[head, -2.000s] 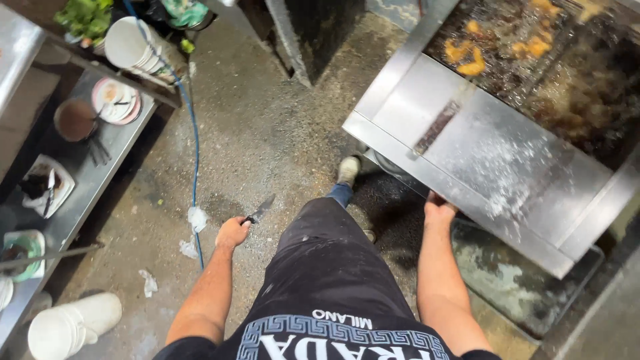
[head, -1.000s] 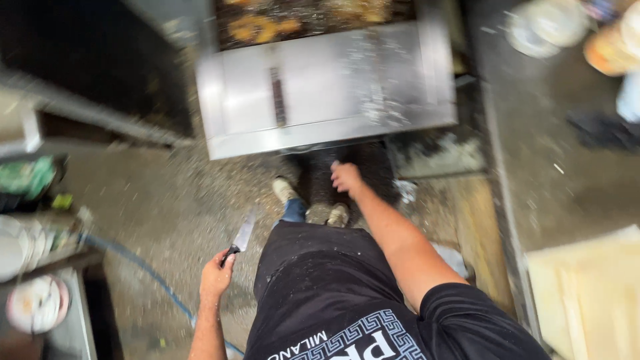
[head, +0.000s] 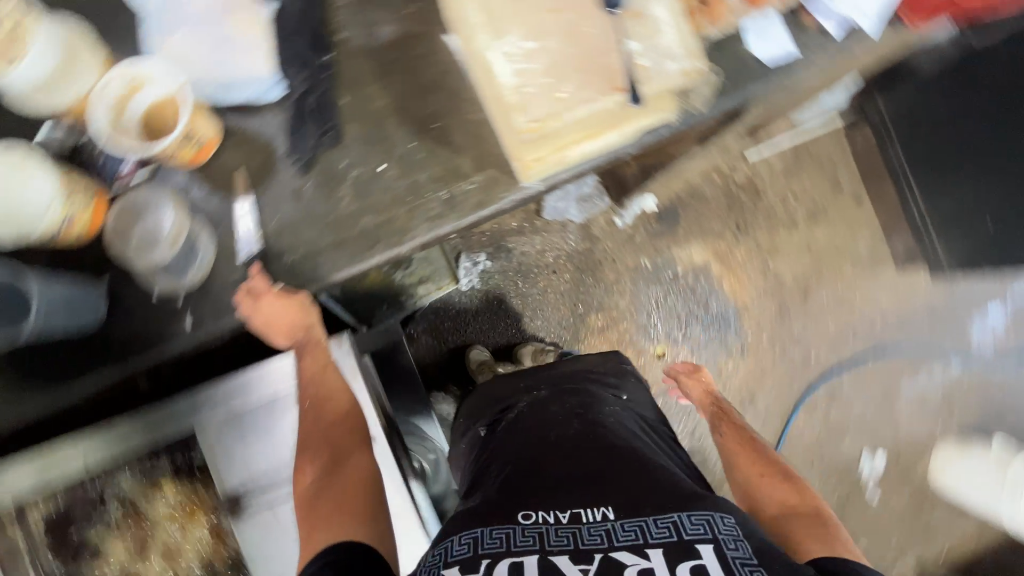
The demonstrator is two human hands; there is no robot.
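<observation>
My left hand (head: 280,308) is closed around the dark handle of a knife (head: 248,224), whose blade extends over the dark counter (head: 384,152), near clear plastic cups (head: 164,232). Whether the blade touches the counter cannot be told. My right hand (head: 692,384) hangs over the floor beside my black apron (head: 568,432), loosely curled and apparently holding nothing. A pale board (head: 560,80) lies at the counter's front edge, with a slim dark object (head: 632,80) across it, blurred.
Plastic tubs (head: 148,112) crowd the counter's left side. At lower left, a fryer (head: 144,512) with food in oil adjoins a metal surface (head: 252,432). A blue hose (head: 808,392) and white scraps (head: 872,472) lie on the floor. White buckets (head: 980,480) stand at right.
The view has turned strongly, bringing the counter to the front and the fryer to the lower left. My left hand, still holding the knife, is now over the counter's edge.
</observation>
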